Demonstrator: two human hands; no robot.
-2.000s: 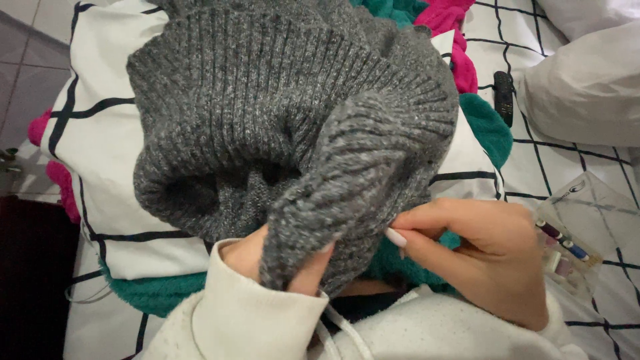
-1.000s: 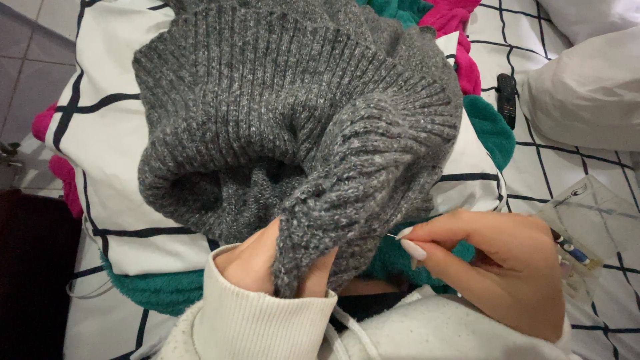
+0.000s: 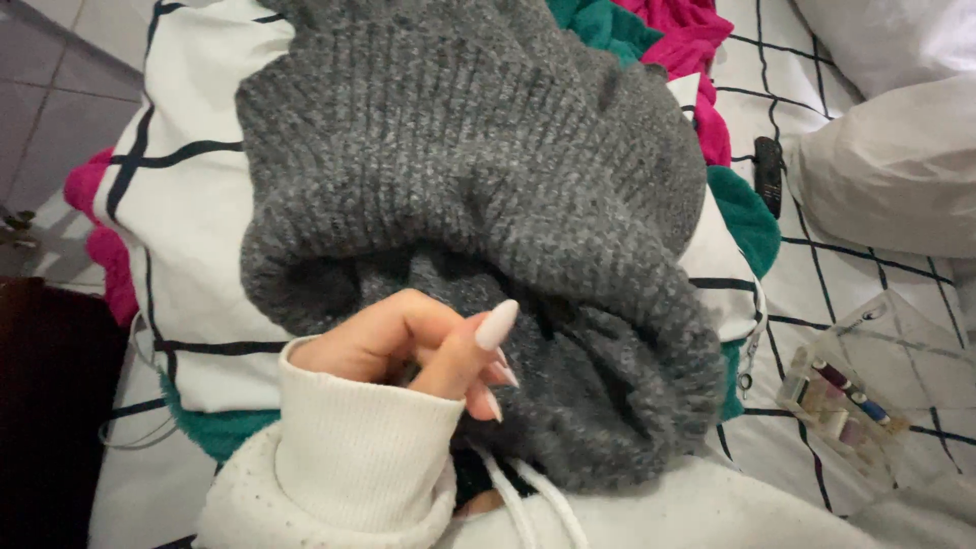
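Observation:
A grey ribbed knit garment [image 3: 473,152] lies bunched over a white pillow with black lines [image 3: 202,267], its open edge facing me. My left hand [image 3: 415,347], in a white cuff, is raised in front of that opening with its fingers curled and thumb tip up. I see nothing between those fingers, but part of them is hidden. My right hand is out of sight; the white sleeve at the lower right shows no hand. White drawstrings [image 3: 526,499] hang near the garment's lower edge.
Teal fabric [image 3: 743,221] and pink fabric [image 3: 110,244] stick out around the pillow. At the right, on the checked bedding, are a clear plastic box with thread spools [image 3: 850,393], a black remote control [image 3: 768,177] and a white pillow [image 3: 900,168]. Tiled floor shows at the upper left.
My left hand has let go of the knit fold and come out in front of the garment. My right hand, which pinched a needle or thread beside the fold, has left the view.

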